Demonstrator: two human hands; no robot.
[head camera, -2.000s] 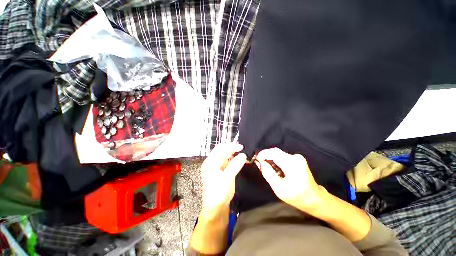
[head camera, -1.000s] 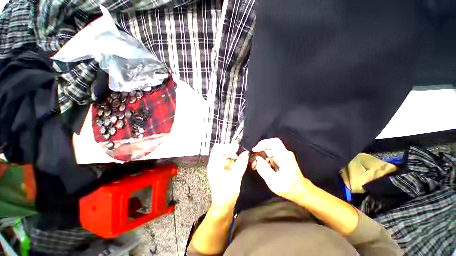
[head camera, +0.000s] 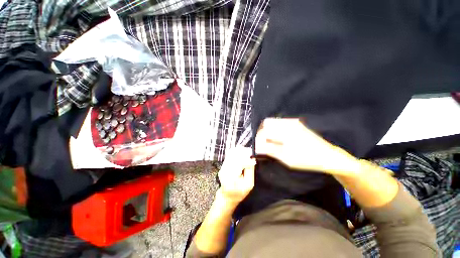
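A black garment (head camera: 328, 60) with black-and-white plaid lining (head camera: 194, 50) along its left side lies over the table and hangs into my lap. My left hand (head camera: 237, 174) pinches the front edge of the black cloth, with a small dark spot at its fingertips. My right hand (head camera: 290, 143) is just above and right of it, bent over the cloth edge, back of the hand up. Its fingertips are partly hidden, and I cannot tell whether it holds a needle. No thread is visible.
Dark buttons (head camera: 115, 120) lie on a red plaid patch (head camera: 164, 113) at left, beside a clear plastic bag (head camera: 133, 70). A white table (head camera: 196, 131) edge runs below. A red plastic stool (head camera: 103, 214) stands on the floor. Garments are piled far left and lower right.
My right hand has moved up and turned over, its forearm now further right and covering the beige cloth. My left hand has moved slightly right and down. The garment has shifted slightly right.
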